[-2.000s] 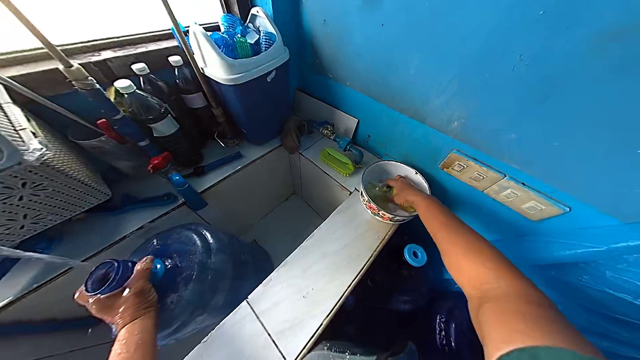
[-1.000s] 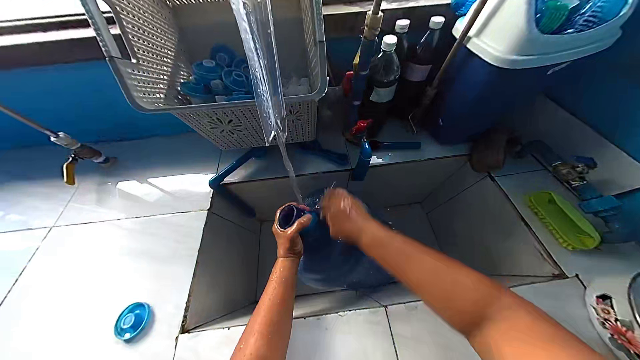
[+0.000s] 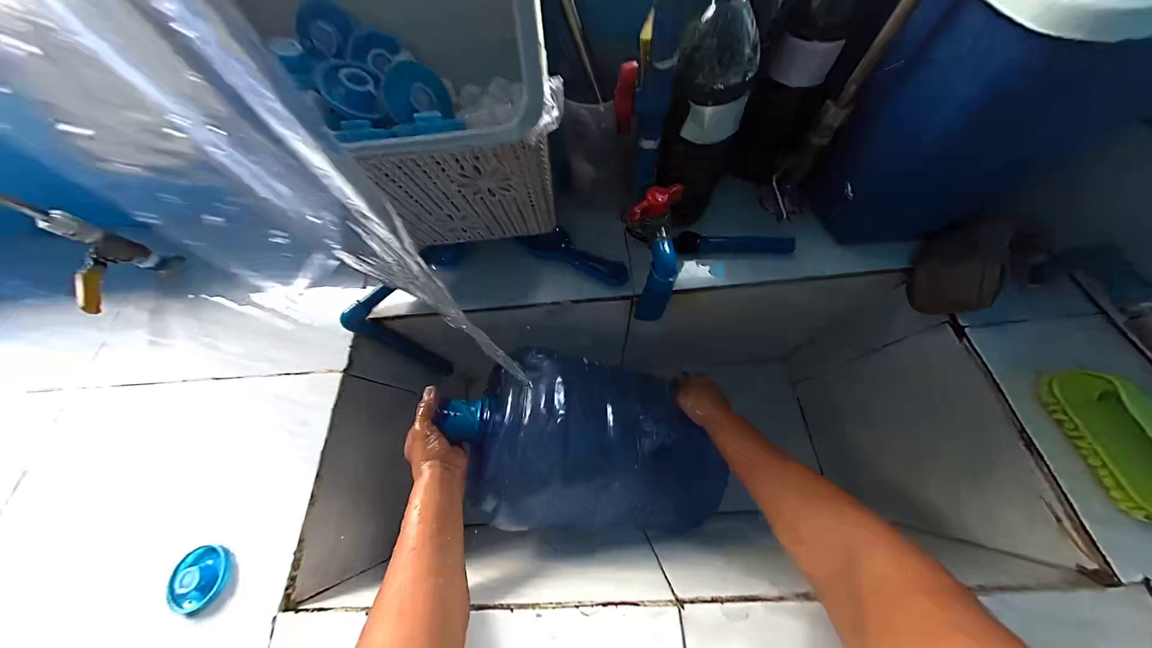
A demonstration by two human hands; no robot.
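A large clear-blue water jug lies on its side in a tiled basin, its neck pointing left. At the neck, my left hand grips the jug with the thumb up. My right hand is against the far right part of the jug, near its base; the fingers are partly hidden, so their grip cannot be made out. A stream of water falls from the upper left onto the jug's shoulder.
A blue cap lies on the left tiles. Behind the basin are a basket of blue caps, a red-handled faucet, blue pipe pieces and dark bottles. A green brush lies right; a yellow-handled valve is left.
My right hand has gone from the bowl to the jug's neck, then to its far right part. My left hand stays at the neck. The view has swung left and closer to the basin.
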